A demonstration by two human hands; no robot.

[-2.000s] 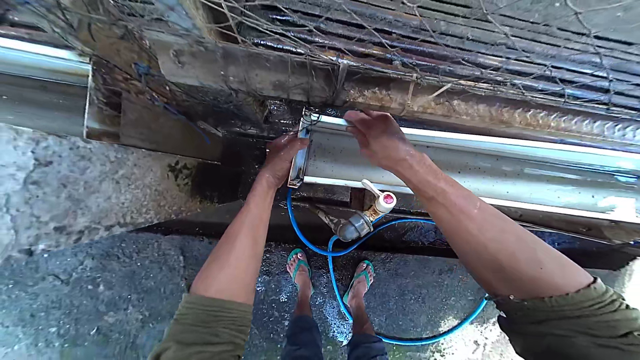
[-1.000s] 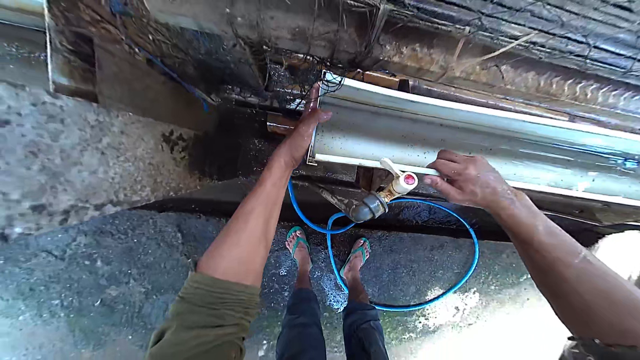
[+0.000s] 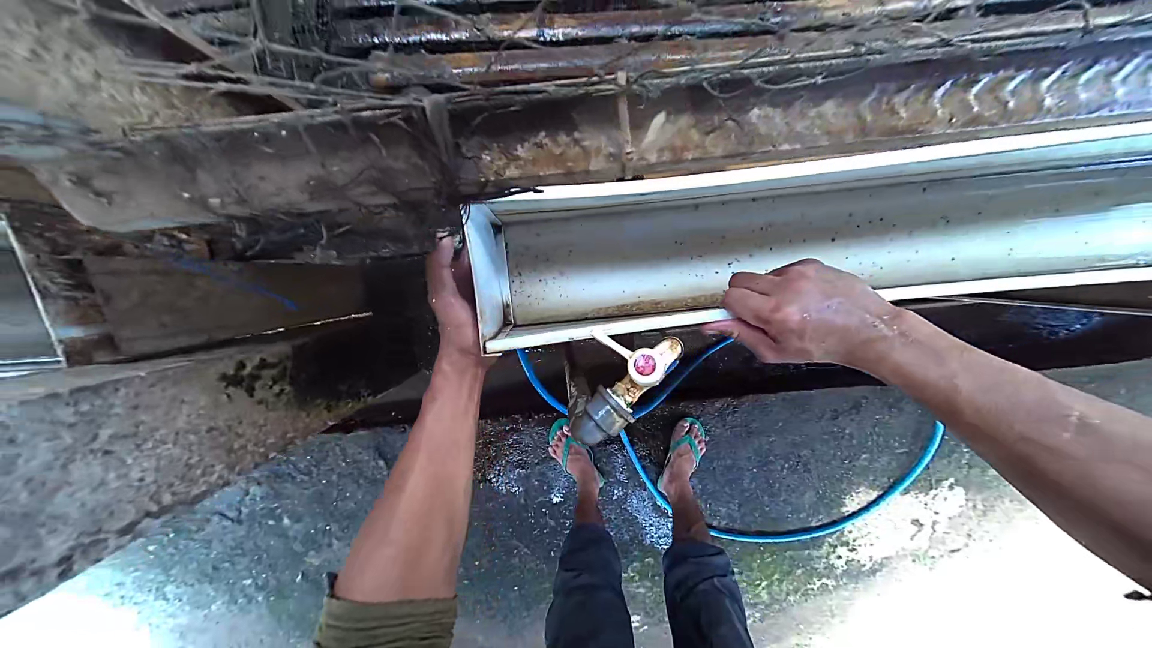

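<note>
A long white trough (image 3: pixel 810 225), shaped like a gutter, runs from the centre to the right edge, with dark specks and a wet sheen inside. My left hand (image 3: pixel 457 301) grips its closed left end from outside, the palm against the end wall. The fingers of my right hand (image 3: pixel 792 310) are curled over the near rim, thumb below it. Between my hands, just under that rim, a ball valve tap (image 3: pixel 644 364) with a white lever and a red centre joins a grey pipe fitting (image 3: pixel 601 417).
A blue hose (image 3: pixel 810 533) loops over the wet concrete floor (image 3: pixel 504 558) near my sandalled feet (image 3: pixel 684 445). Beyond the trough lie a rusty beam (image 3: pixel 558 139) and wire mesh. Another trough end (image 3: pixel 25 306) shows at far left, above a rough concrete ledge (image 3: pixel 162 468).
Two seconds ago my right hand was at the trough's far rim; it is now on the near rim. My left hand remains at the end. The view has shifted closer.
</note>
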